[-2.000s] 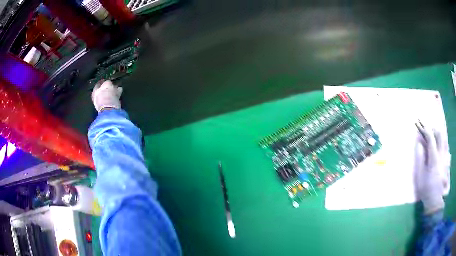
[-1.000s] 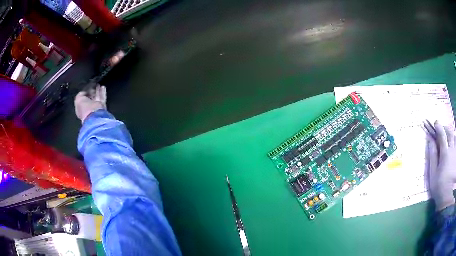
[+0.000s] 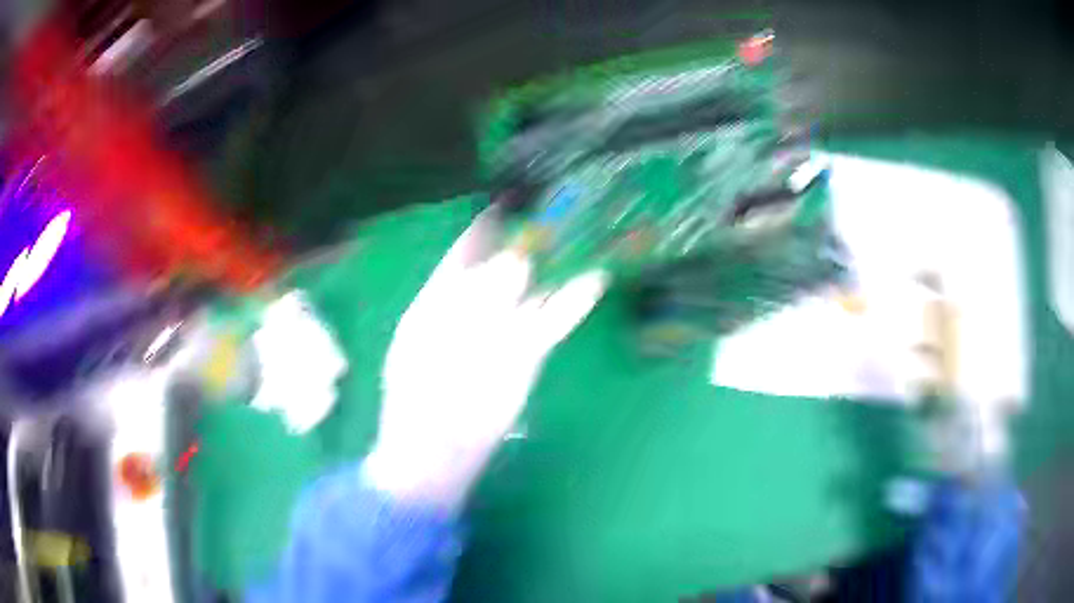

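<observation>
The view is strongly blurred. My left hand (image 3: 465, 348), in a white glove, holds a green circuit board (image 3: 660, 165) by its near left corner, above the mat. A red block shows at the board's far right corner. A second, darker circuit board (image 3: 730, 277) lies below and partly behind it, over the left part of the white paper sheets (image 3: 930, 224). My right hand (image 3: 954, 353) is at the paper's right part, gloved and badly blurred; its fingers and anything in them cannot be made out.
The green mat (image 3: 660, 471) spans the front, with the dark conveyor belt (image 3: 389, 130) beyond. A red duct (image 3: 141, 177) is at upper left. A crumpled white cloth (image 3: 300, 359) lies left of my left hand, beside a box with a round orange button (image 3: 138, 474).
My left hand has come back from the far left of the belt to the middle, now with a board in it. The view has shifted, and the white cloth has come into sight.
</observation>
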